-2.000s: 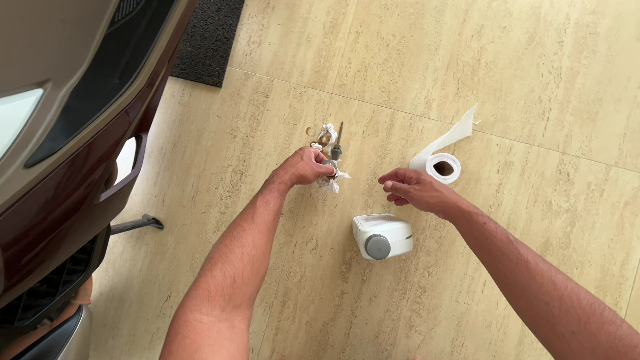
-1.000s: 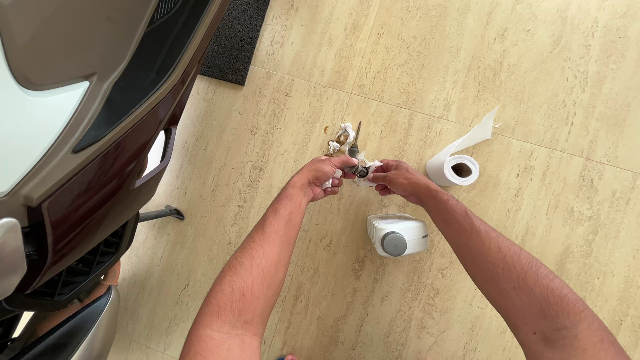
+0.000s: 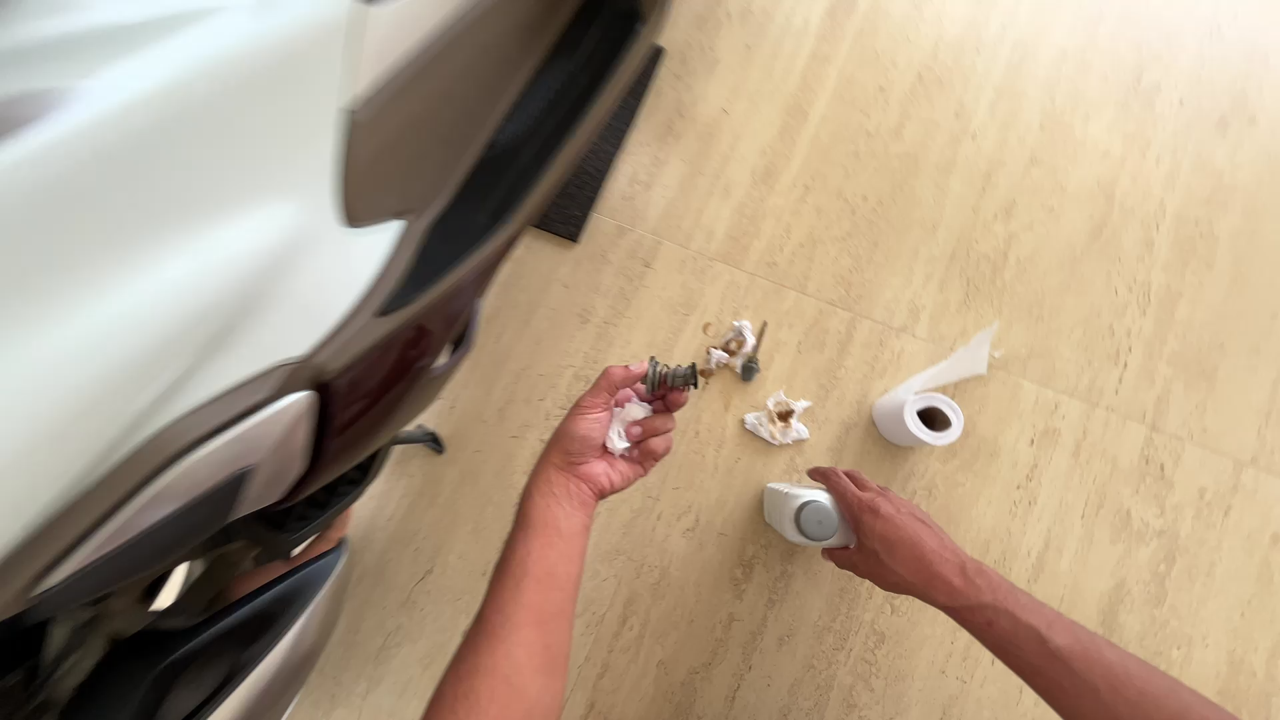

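Note:
My left hand (image 3: 620, 435), palm up, grips a small dark metal part with a coil spring (image 3: 671, 375) between thumb and fingers. A crumpled piece of white tissue (image 3: 626, 424) lies in the same palm. My right hand (image 3: 890, 530) is around the right side of a white plastic bottle (image 3: 792, 510) with a grey cap, which stands on the floor. Stained, crumpled tissue (image 3: 778, 418) lies just beyond the bottle. Farther off, more soiled tissue (image 3: 735, 345) touches a dark pointed part (image 3: 752, 368) with a thin stem.
A paper roll (image 3: 918, 418) with a loose end rests on the tiled floor to the right. The body panels of a vehicle (image 3: 200, 250), apparently a motorcycle or scooter, fill the left side. Its dark stand (image 3: 420, 438) shows below them, and a black mat (image 3: 600, 160) lies behind.
My hands have parted: the left holds the spring part and tissue, while the right has moved to the bottle and taken hold of it. A stained tissue now lies on the floor between them.

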